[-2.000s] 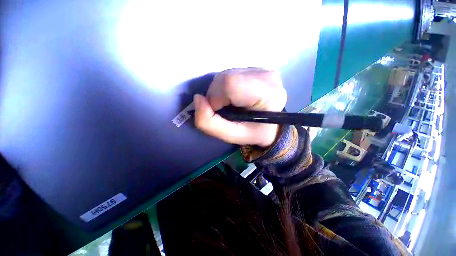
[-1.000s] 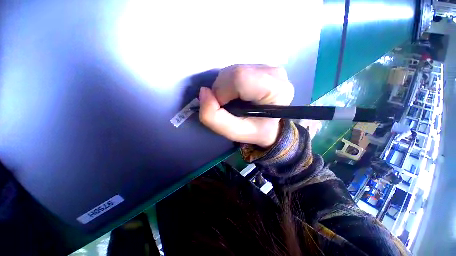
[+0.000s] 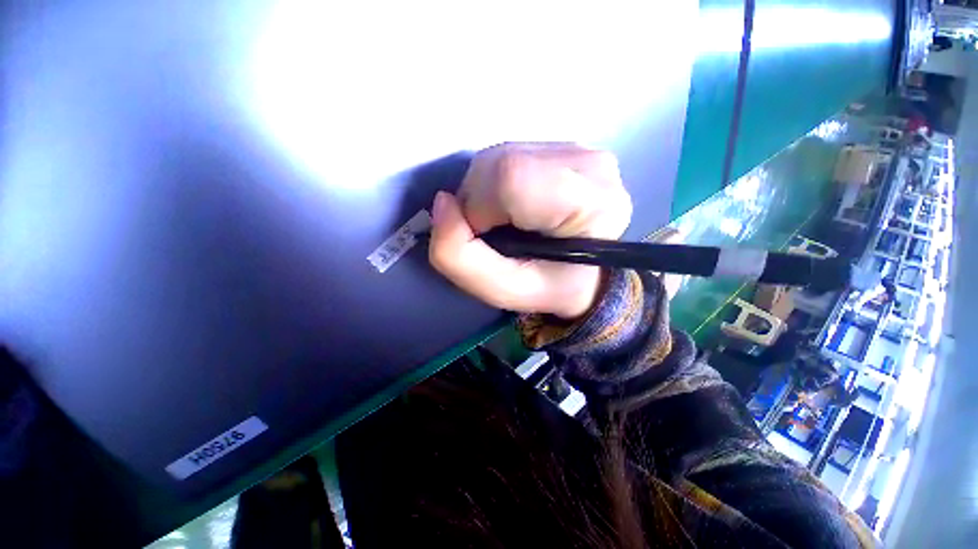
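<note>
A large closed pale slab, seemingly a laptop lid, fills the left and centre, glaring white at its top. A small white label with dark marks lies on it. Another white label, reading "9750H", is near its lower left corner. My right hand rests on the lid, closed on a long black pen-like tool with a pale band. The tool's tip end is at the right end of the marked label; the fingers partly hide it. My left hand is out of the picture.
The green bench runs beyond the lid, with a dark seam across it. Beige stools stand on the green floor at right. Beyond are rows of workbenches with items. My patterned sleeve and dark hair cover the lower part.
More dark marks show on the small label than two seconds ago. The tool's rear end has swung up, then down again. My right hand has shifted slightly right.
</note>
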